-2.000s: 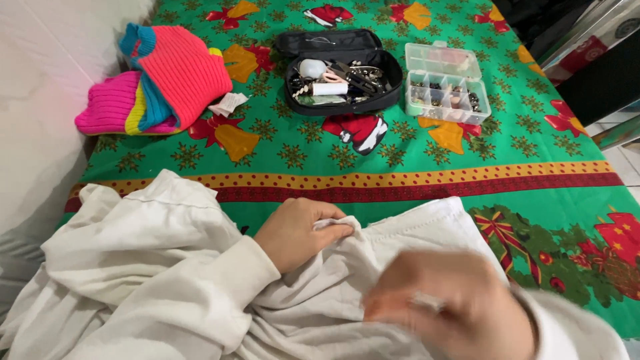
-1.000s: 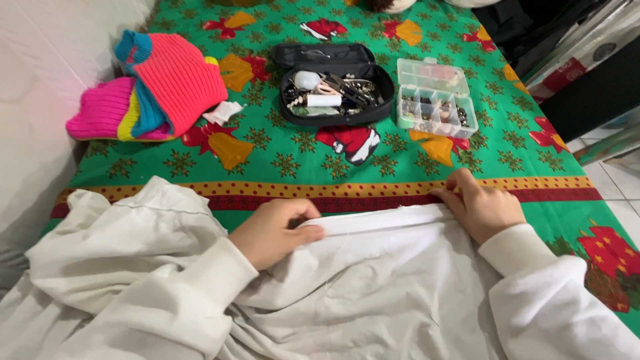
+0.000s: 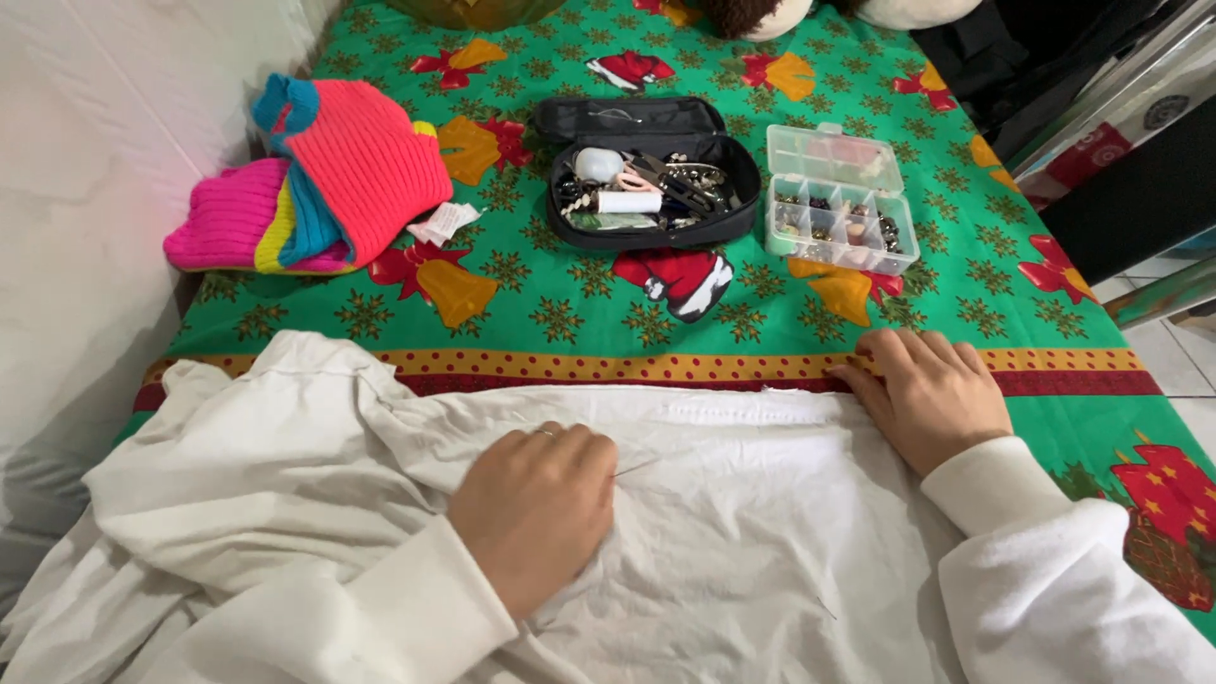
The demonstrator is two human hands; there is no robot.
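Note:
White cloth [image 3: 722, 513] lies over the near part of the table, bunched at the left and spread flat between the hands. A row of stitches [image 3: 741, 414] runs along its far edge. My left hand [image 3: 537, 503], a ring on one finger, rests on the cloth with its fingers curled; a thin dark needle-like object [image 3: 636, 468] sticks out beside them, and its grip is partly hidden. My right hand [image 3: 926, 394] is at the cloth's far right corner, fingers bent, the thumb near the edge. Whether it pinches the cloth is unclear.
An open black zip case [image 3: 655, 233] holds pliers, a white spool and beads. To its right stands an open clear compartment box [image 3: 841, 252] with beads. Folded colourful ribbed knitwear [image 3: 370, 171] with a white tag lies at the left, by the wall. Stuffed toys [image 3: 779, 17] are partly visible at the back.
My left hand has left the cloth's far edge and moved nearer to me over the cloth. The folded strip held along that edge a second ago now lies flatter, with stitches showing.

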